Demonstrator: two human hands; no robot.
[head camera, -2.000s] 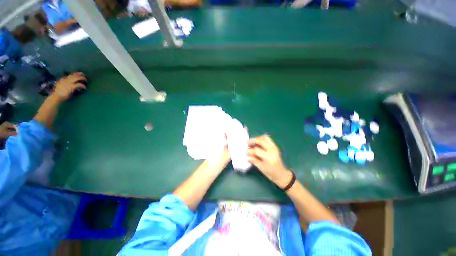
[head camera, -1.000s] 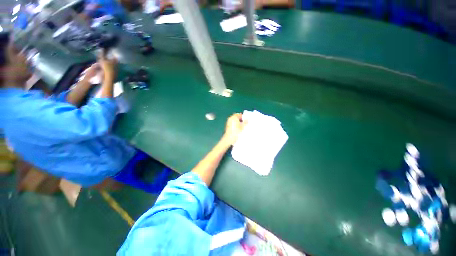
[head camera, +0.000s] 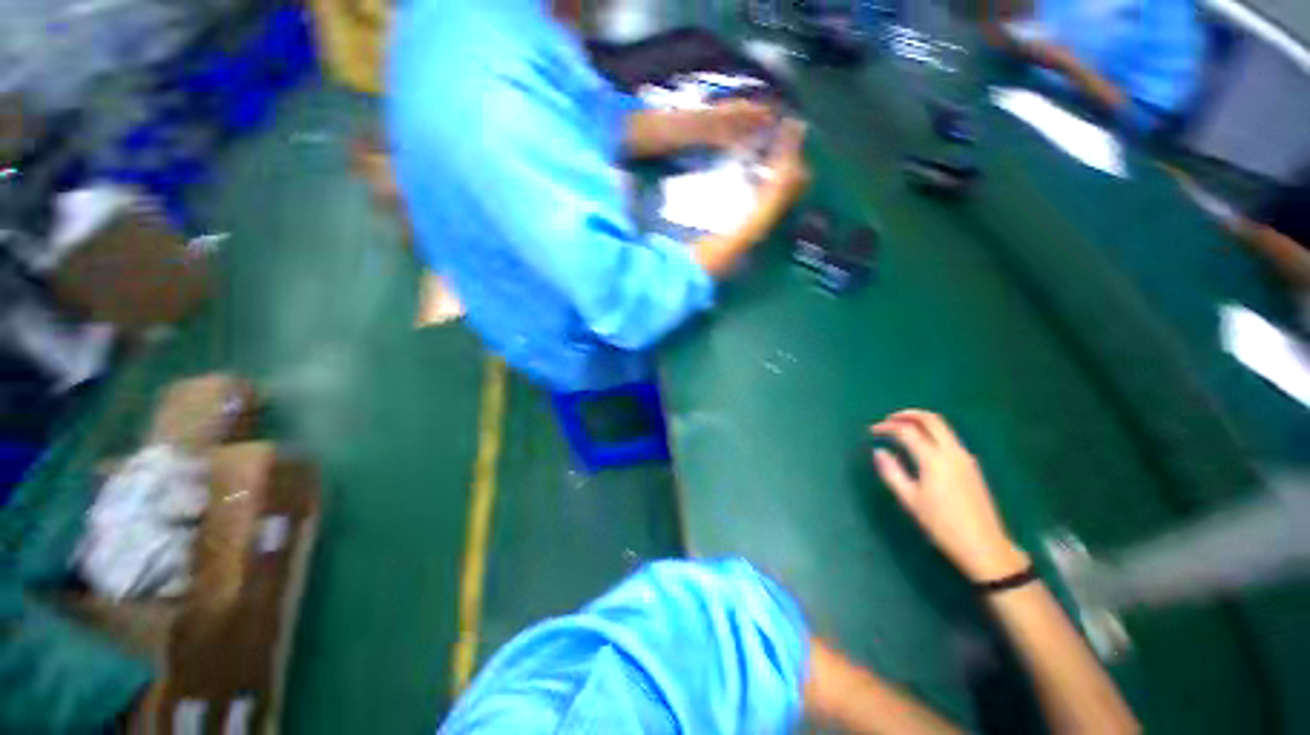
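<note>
My right hand (head camera: 941, 488), with a dark band at the wrist, is over the green bench (head camera: 790, 474). Its fingers are slightly curled with the thumb apart, and I see nothing in it. My left forearm runs off the bottom edge, so the left hand is out of the picture. Black devices (head camera: 833, 251) lie on the bench beyond my right hand, near the neighbouring worker, with another dark one (head camera: 941, 175) farther along. The image is blurred. The white sheet stack is not in view.
A worker in a blue jacket (head camera: 532, 187) handles something white beside a black tray (head camera: 690, 61). A blue stool (head camera: 618, 424) is at the bench edge. A grey post (head camera: 1207, 553) stands right. Cartons (head camera: 237, 574) and a yellow line (head camera: 481, 531) are on the floor left.
The view has swung left, and the white sheets and discs have left the picture. My right hand has come into view, reaching left over the bench; my left hand has gone out of view.
</note>
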